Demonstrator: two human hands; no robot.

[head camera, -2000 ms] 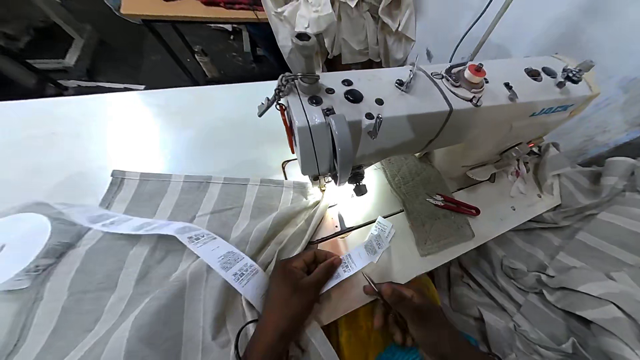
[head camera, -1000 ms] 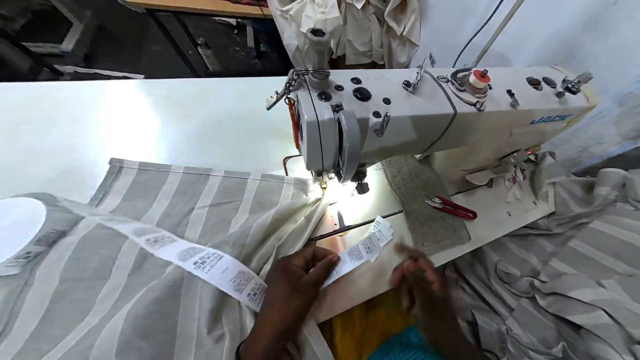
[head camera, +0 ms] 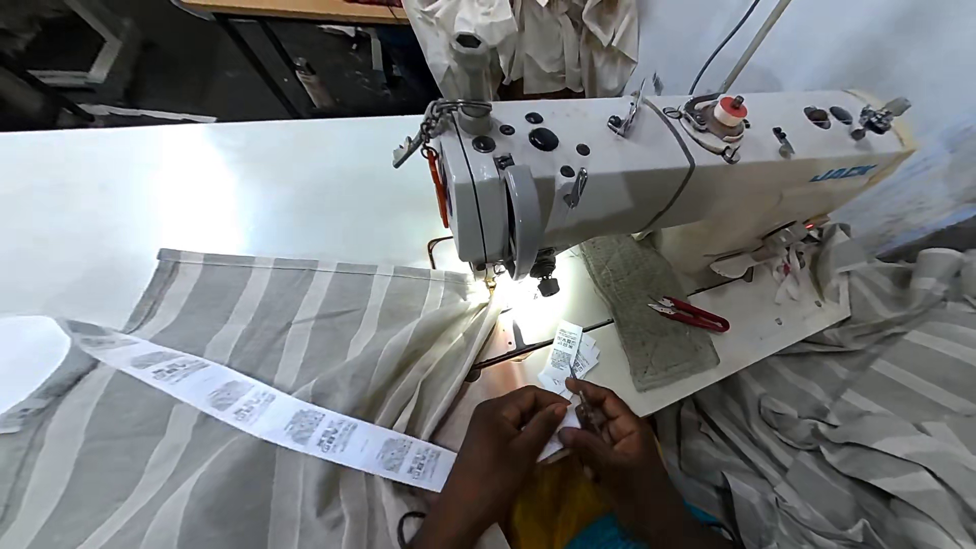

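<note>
A long white strip of printed labels (head camera: 305, 427) runs from a white roll (head camera: 27, 362) at the far left, over grey striped fabric (head camera: 252, 320), to my left hand (head camera: 507, 446), which pinches it near its end. Close beside it, my right hand (head camera: 614, 442) holds a small pointed metal tool, mostly hidden by the fingers, at the strip. Several loose labels (head camera: 566, 351) lie fanned out just beyond my fingertips. The fabric's hemmed edge reaches under the needle area of a Jack sewing machine (head camera: 564, 183), whose lamp is lit.
Red-handled thread snips (head camera: 690, 314) rest partly on a grey-green cloth pad (head camera: 648, 313) right of the needle. More striped fabric (head camera: 839, 427) is heaped at the right. Cream cloth (head camera: 545, 46) hangs behind the machine. The white table edge (head camera: 732, 366) runs diagonally at the right.
My right hand, raised and apart from the strip a second ago, has come in against my left hand. The loose labels are now more spread out.
</note>
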